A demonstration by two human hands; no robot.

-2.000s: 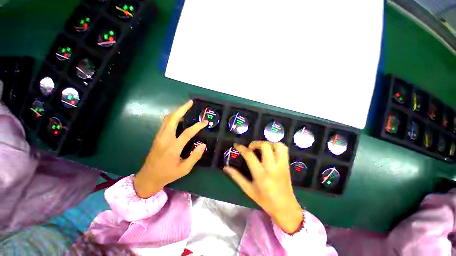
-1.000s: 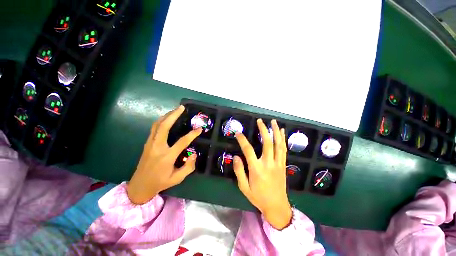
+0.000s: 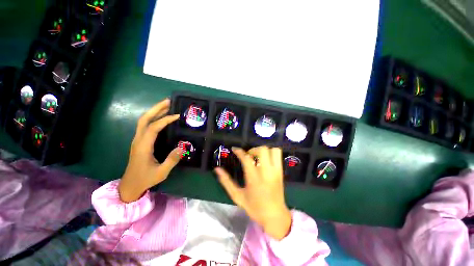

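A black compartment tray point(image 3: 254, 141) with two rows of square pockets lies in front of me, with round watch heads point(image 3: 265, 125) in its pockets. My left hand point(image 3: 150, 150) is at the tray's left end, fingers spread along the edge, thumb near the lower left watch head point(image 3: 185, 150). My right hand point(image 3: 258, 182) is over the lower row, thumb and index finger apart around the second watch head point(image 3: 223, 155). Its other fingers cover the middle lower pocket. I cannot tell whether either hand grips a unit.
A white sheet point(image 3: 262, 47) lies beyond the tray on the green bench point(image 3: 122, 114). A filled black tray stands at the left point(image 3: 70, 88), another at the right point(image 3: 405, 113). Pink sleeves of a person at the left point(image 3: 41, 202) and at the right point(image 3: 442, 208) reach the bench edge.
The view has shifted, so the tray appears further left and higher. My right hand has drawn back from the upper row to the lower row. My left index finger has moved off the upper left watch head.
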